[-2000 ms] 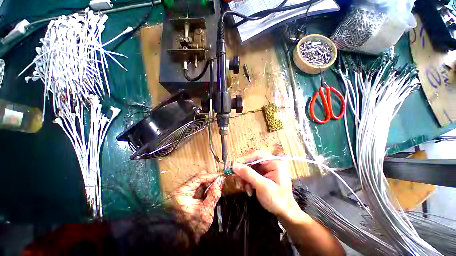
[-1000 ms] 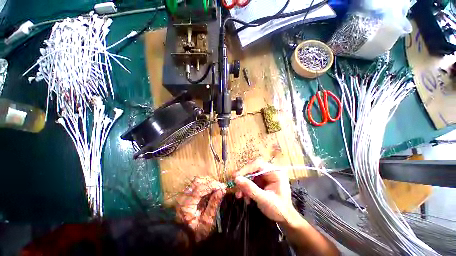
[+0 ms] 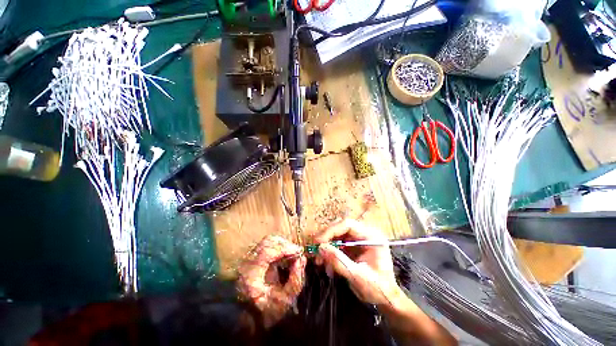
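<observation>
A small green connector piece [image 3: 312, 250] sits between the fingertips of both hands at the cardboard's front edge. My right hand [image 3: 358, 260] pinches it and the end of a white cable [image 3: 405, 241], which runs off to the right. My left hand [image 3: 273, 274] has thumb and finger together at the piece's left side; whether it grips the piece or a tiny metal part is too small to tell. The soldering iron [image 3: 298, 189] points down just above the fingertips, its tip apart from the piece.
Black reel [image 3: 219, 169] left of the iron; grey box [image 3: 233, 101] behind. Yellow-brown sponge [image 3: 361, 161], red-handled scissors [image 3: 432, 143] and round tub [image 3: 416, 79] at right. White cable bundle [image 3: 496, 182] hangs off the right edge; finished leads [image 3: 101, 81] and bottle [image 3: 28, 159] at left.
Two seconds ago the green piece was up at the iron tip; both hands have since lowered it away from the tip. The view has shifted slightly.
</observation>
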